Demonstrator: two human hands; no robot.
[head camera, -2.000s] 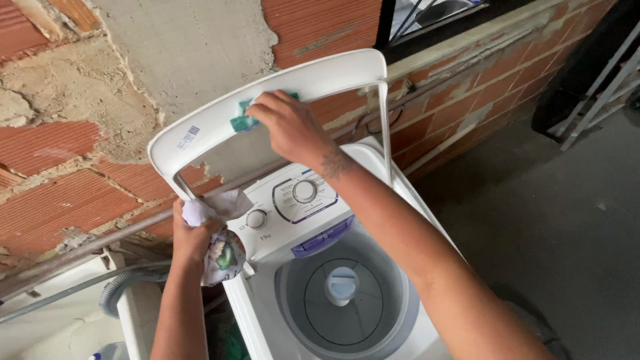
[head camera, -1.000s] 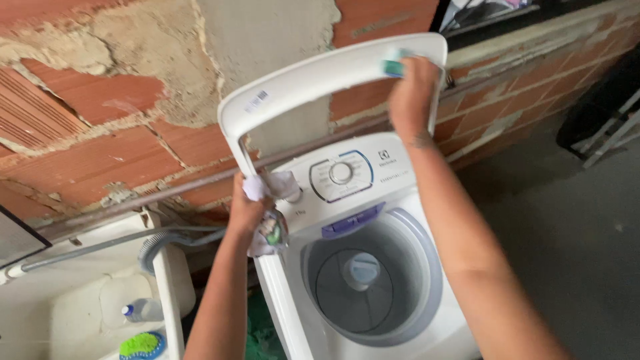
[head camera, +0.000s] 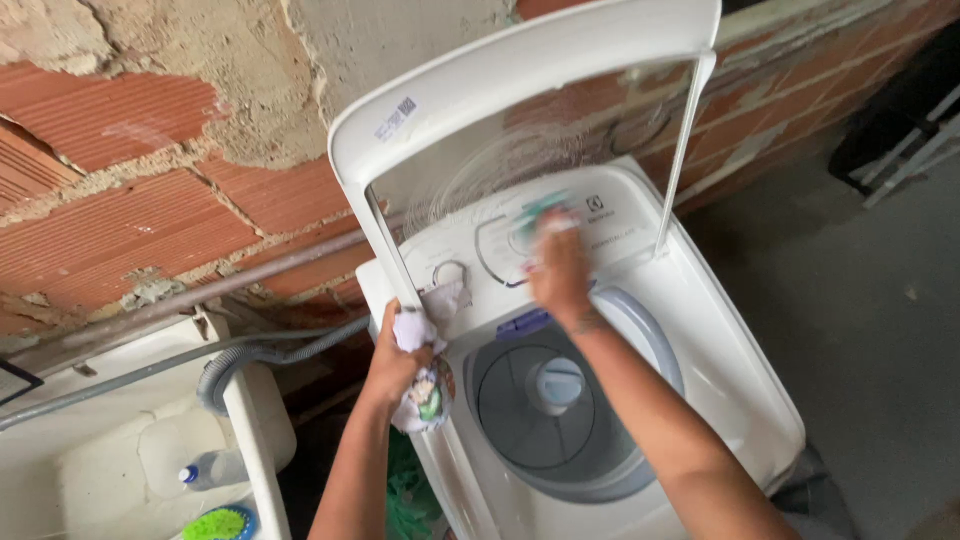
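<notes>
My left hand (head camera: 397, 360) grips a white cloth with a printed figure (head camera: 422, 401) at the left edge of the raised washing machine lid (head camera: 525, 75). Blurred by motion, my right hand (head camera: 559, 262) holds a green sponge (head camera: 544, 210) against the lid's transparent window, in front of the control panel (head camera: 622, 217). Whitish streaks of foam mark that window (head camera: 495, 165). Below, the top-loading washing machine (head camera: 720, 360) shows its grey drum (head camera: 517, 420) with a pale blue agitator cap (head camera: 560, 382) and a purple part (head camera: 523, 324) at the rim.
At the left stands a white laundry sink (head camera: 251, 450) holding a plastic bottle (head camera: 217, 470) and a green and blue scrubbing brush (head camera: 217, 523). A grey corrugated hose (head camera: 232, 367) hangs over its edge. Behind runs a pipe (head camera: 255, 277) along the rough brick wall (head camera: 127, 202).
My right hand has moved with the sponge from the lid's upper frame down to its window. My left hand still holds the cloth at the lid's left side. The view has come closer.
</notes>
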